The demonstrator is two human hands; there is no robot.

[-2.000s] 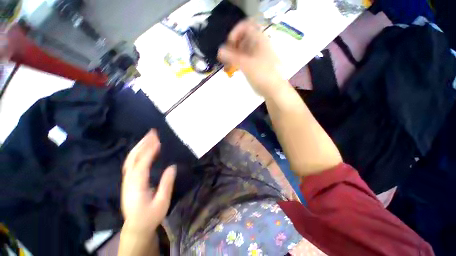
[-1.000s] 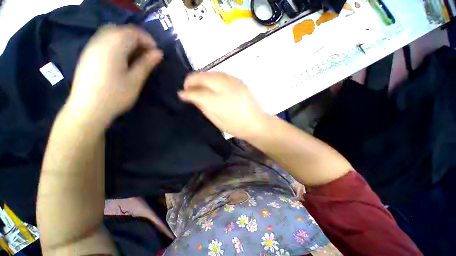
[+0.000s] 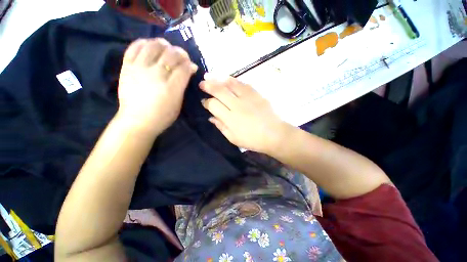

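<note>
A large dark garment piece (image 3: 41, 123) covers the left of the white table, with a small white label sticker (image 3: 68, 82) on it. My left hand (image 3: 153, 84) lies on the cloth near its right edge, fingers curled; whether it pinches the cloth is hidden. My right hand (image 3: 243, 112) is at the cloth's right edge, its fingertips touching the edge, close to my left fingertips. The red front end of the sewing machine (image 3: 153, 9) is just above my left hand at the top edge of the view. The needle area is partly cut off.
A ribbed brass-olive knob (image 3: 223, 13) is right of the machine head. Black-handled scissors (image 3: 289, 20), a black cloth scrap (image 3: 351, 9) and a slim green tool (image 3: 405, 20) lie at the table's back. Dark cloth (image 3: 409, 138) hangs beyond the table edge at right. A floral apron covers my lap.
My right hand has come from the scissors area to the cloth edge. My left hand has moved up onto the cloth, then slightly right toward its edge. The view has shifted down and right.
</note>
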